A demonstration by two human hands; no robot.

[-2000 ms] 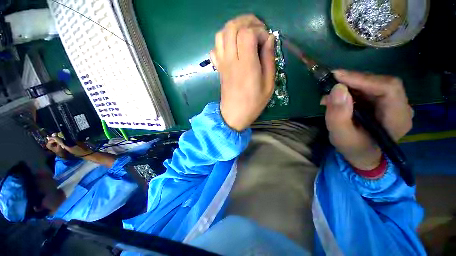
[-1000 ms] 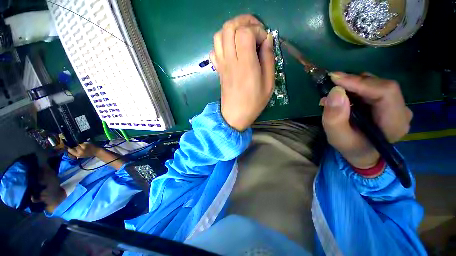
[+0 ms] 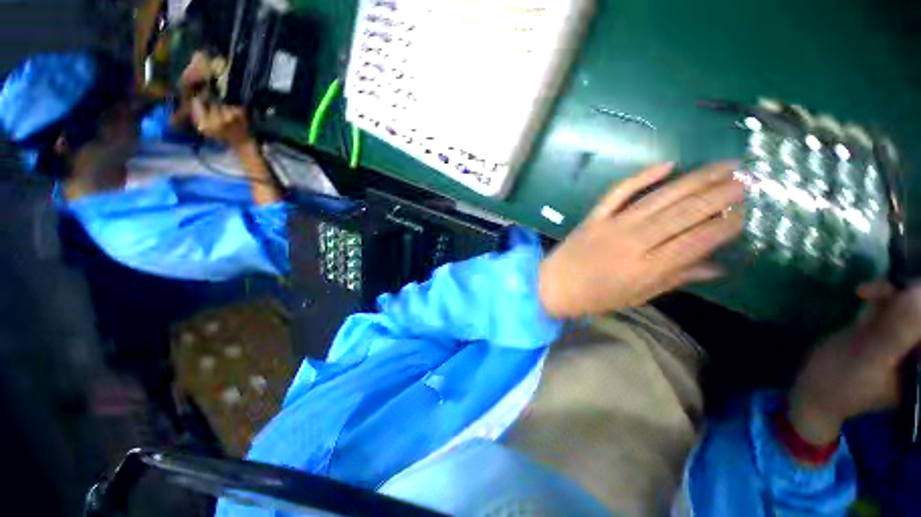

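A panel of small green and silver circuit boards (image 3: 808, 192) lies on the green mat at the right, blurred and shiny. My left hand (image 3: 646, 237) is open, palm down, its extended fingertips at the panel's left edge; whether they touch it cannot be told. My right hand (image 3: 858, 353) is blurred and partly cut off by the right edge. It is closed around the soldering iron, whose thin shaft (image 3: 895, 202) points up along the panel's right side. The large white component tray (image 3: 454, 81) lies left of the panel, with dark parts in its lower and left slots.
A small white piece (image 3: 551, 214) and a thin wire (image 3: 624, 117) lie on the mat. A green cable (image 3: 323, 113) loops beside the tray. Green boards (image 3: 340, 257) rest on a dark surface. A person in blue smock and cap (image 3: 172, 222) sits left, above a brown box (image 3: 232, 364).
The view has swung left, so the tray and boards appear farther right. My left hand has opened and its fingers have straightened. A wide board panel now shows; the solder tin is out of view.
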